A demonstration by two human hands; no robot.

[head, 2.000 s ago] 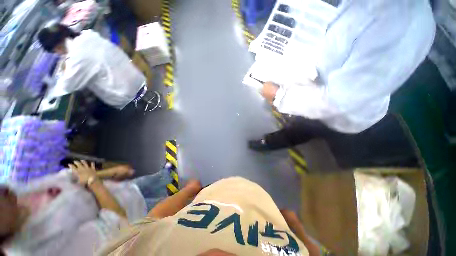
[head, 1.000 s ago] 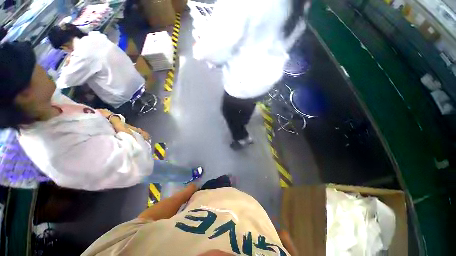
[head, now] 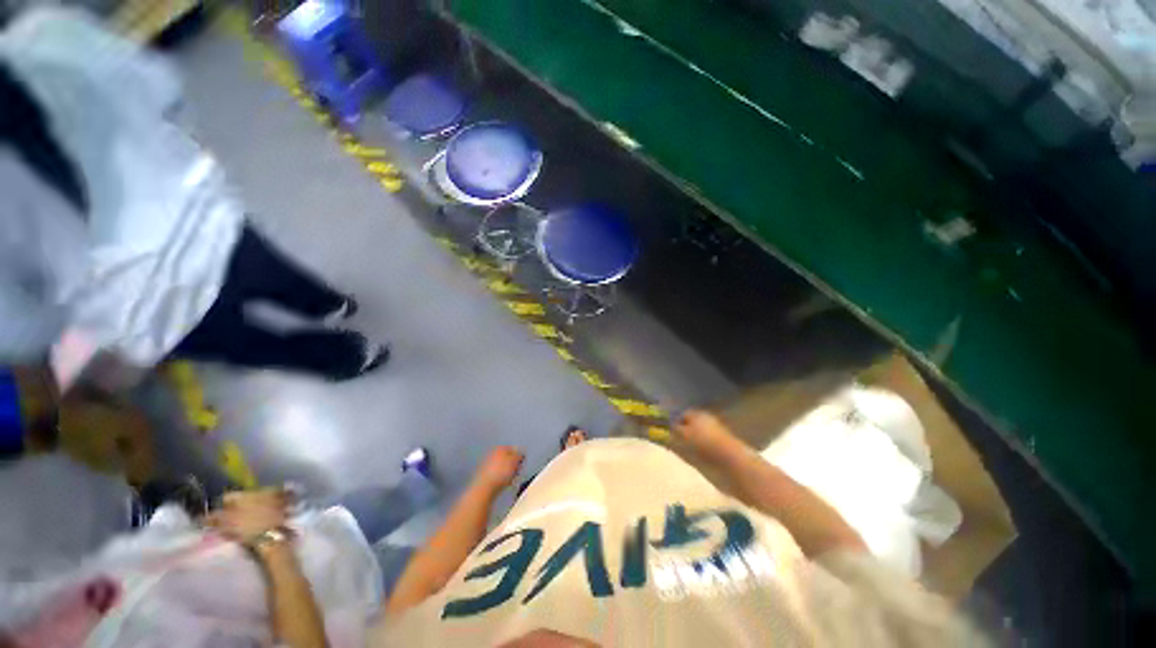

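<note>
My left hand point(head: 503, 465) is in front of my body at lower centre, small and blurred. My right hand point(head: 701, 430) is to the right, beside the yellow-black tape. Both look loosely curled and nothing shows in them, but their fingers are too blurred to make out. Nearest on the right is an open brown cardboard box point(head: 976, 487) with white wrap or bags point(head: 856, 468) inside. My right forearm passes beside it, over its left part. Neither hand visibly grips the box.
Round blue stools point(head: 588, 243) and a bright blue plastic stool point(head: 332, 53) stand beside the long green line point(head: 761, 165). Yellow-black tape point(head: 520, 301) edges the grey floor point(head: 418, 291). A person in white point(head: 140, 228) is at left; another person's hand point(head: 254, 513) is at lower left.
The view has swung right, showing more of the green line and stools. The walking person in white has shifted to the left of the picture. Both my hands now show in front of my body.
</note>
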